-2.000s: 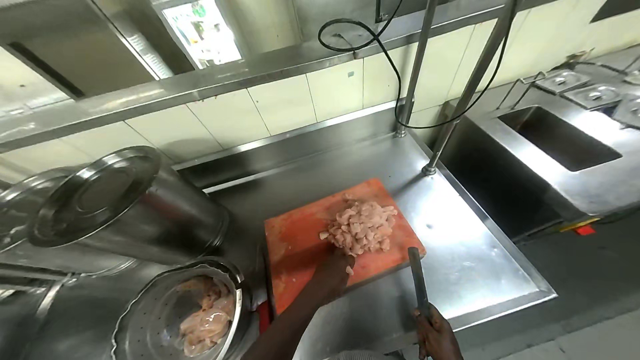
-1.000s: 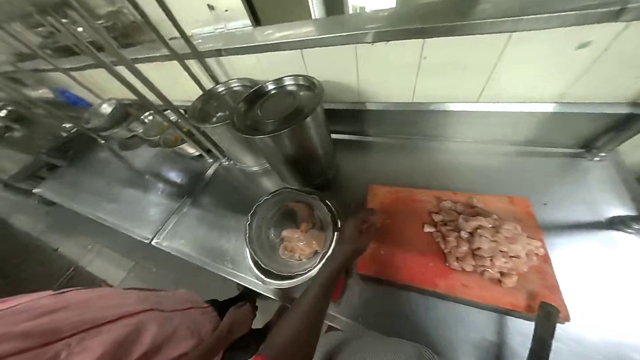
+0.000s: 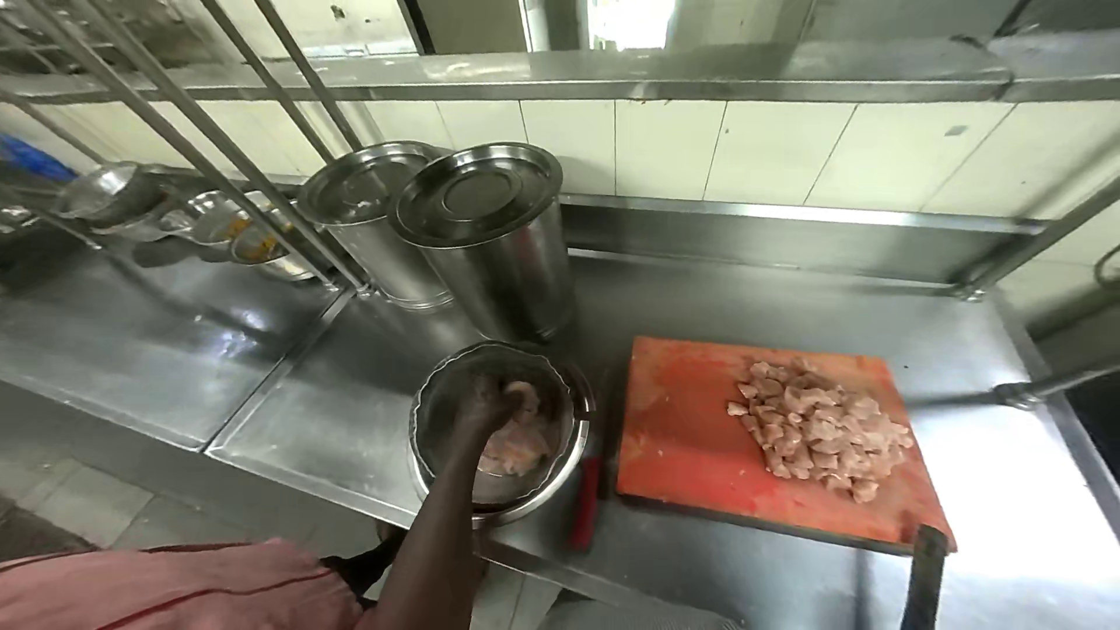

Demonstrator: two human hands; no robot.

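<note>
My left hand (image 3: 486,404) reaches down into a metal bowl (image 3: 576,455) at the lower middle, its fingers against raw, pale meat pieces (image 3: 521,442). Whether they grip a piece cannot be told. Right of the bowl lies an orange cutting board (image 3: 678,420) with a heap of diced raw meat (image 3: 822,429) on its right half. A dark knife blade (image 3: 926,569) rises from the bottom edge beside the board's near right corner; its handle is out of view, as is my right hand. A red handle (image 3: 586,506) lies between bowl and board.
Two tall lidded steel pots (image 3: 503,254) (image 3: 385,236) stand behind the bowl. Metal posts (image 3: 201,131) slant across the left side, with several metal bowls (image 3: 114,197) beyond them. A steel upstand (image 3: 770,232) backs the counter. Pink cloth (image 3: 227,586) shows at the lower left.
My left hand has gone from the cutting board, past its left edge, into the metal bowl. My right hand, seen with the knife two seconds ago, is out of view. The view has swung left.
</note>
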